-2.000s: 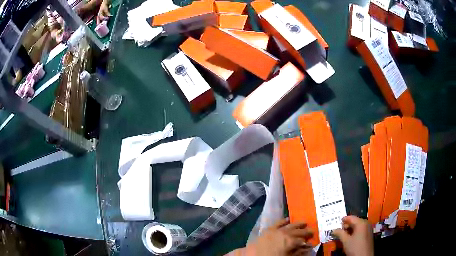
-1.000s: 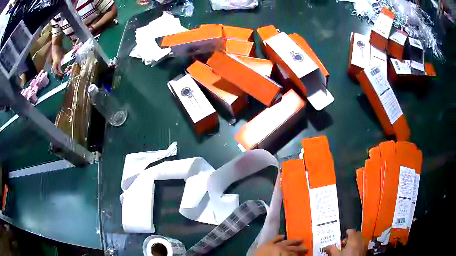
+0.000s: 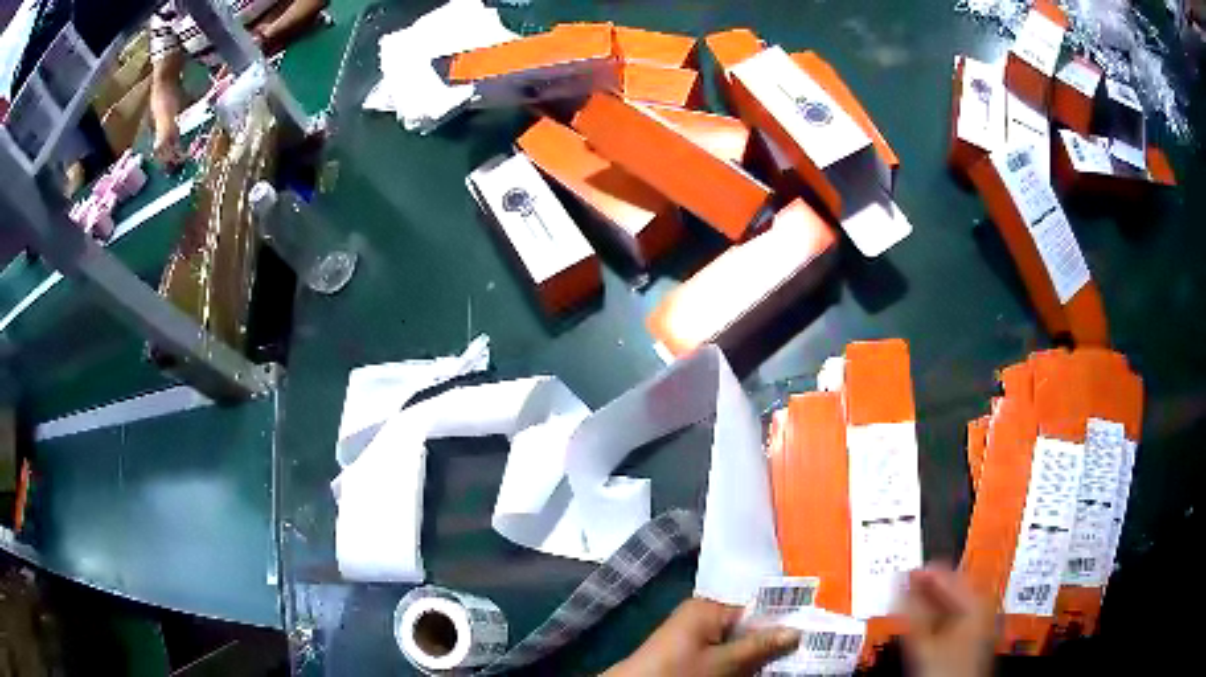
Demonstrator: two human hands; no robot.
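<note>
My left hand (image 3: 701, 644) at the bottom edge pinches the white backing strip (image 3: 741, 529), where barcode labels (image 3: 787, 598) show by the thumb. The strip loops left to the label roll (image 3: 434, 632). My right hand (image 3: 950, 622) is blurred, over the lower right of the near flat carton stack; its fingertips and any label in them cannot be made out. The top flat carton (image 3: 880, 384) shows a white printed panel. A second stack of flat cartons (image 3: 1012, 463) lies at the right, two printed panels showing.
Erected orange and white boxes (image 3: 675, 165) are piled beyond the strip, others (image 3: 1038, 232) at upper right. White crumpled pieces (image 3: 430, 60) lie at the far edge. A clear bottle (image 3: 302, 238) is by the left table edge, beside a grey frame (image 3: 132, 298). A person's arm (image 3: 165, 99) shows upper left.
The right stack now shows a second printed panel. My left hand has moved from the carton onto the strip, whose labelled end now lies over the near stack's lower edge. My right hand has lifted and blurred.
</note>
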